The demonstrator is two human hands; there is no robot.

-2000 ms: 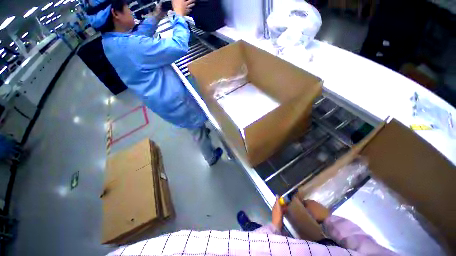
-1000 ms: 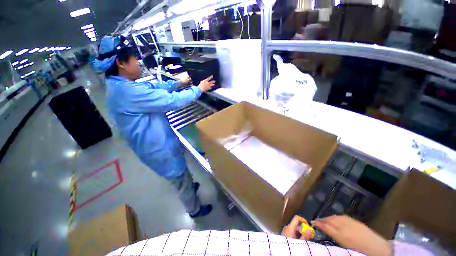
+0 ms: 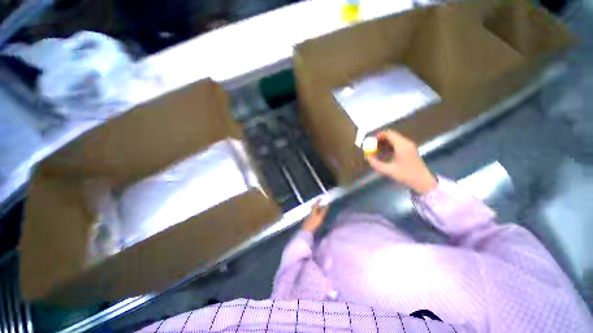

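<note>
My right hand point(image 3: 400, 162) pinches a small yellow-and-white item point(image 3: 370, 145) between thumb and fingertips, above the near wall of the right open carton point(image 3: 315, 110). That carton has a flat white wrapped slab point(image 3: 388, 101) on its floor. My left hand point(image 3: 316, 216) is small and blurred, low at the conveyor's front edge between the cartons; whether it holds anything cannot be told. The left open carton point(image 3: 195, 244) holds a larger white slab point(image 3: 185, 188) with crinkled clear film point(image 3: 103, 237) at its left end.
The roller conveyor point(image 3: 292, 172) shows between the cartons, with a dark green thing point(image 3: 277, 89) behind it. A white bench point(image 3: 240, 45) runs along the back, with a crumpled white plastic bag point(image 3: 88, 71) and a yellow item point(image 3: 351, 11). More brown cardboard point(image 3: 527, 29) stands far right.
The view has swung right and down, so the co-worker and floor cardboard are out of view. My hands, close together around the small yellow item, have parted; it is in my right hand.
</note>
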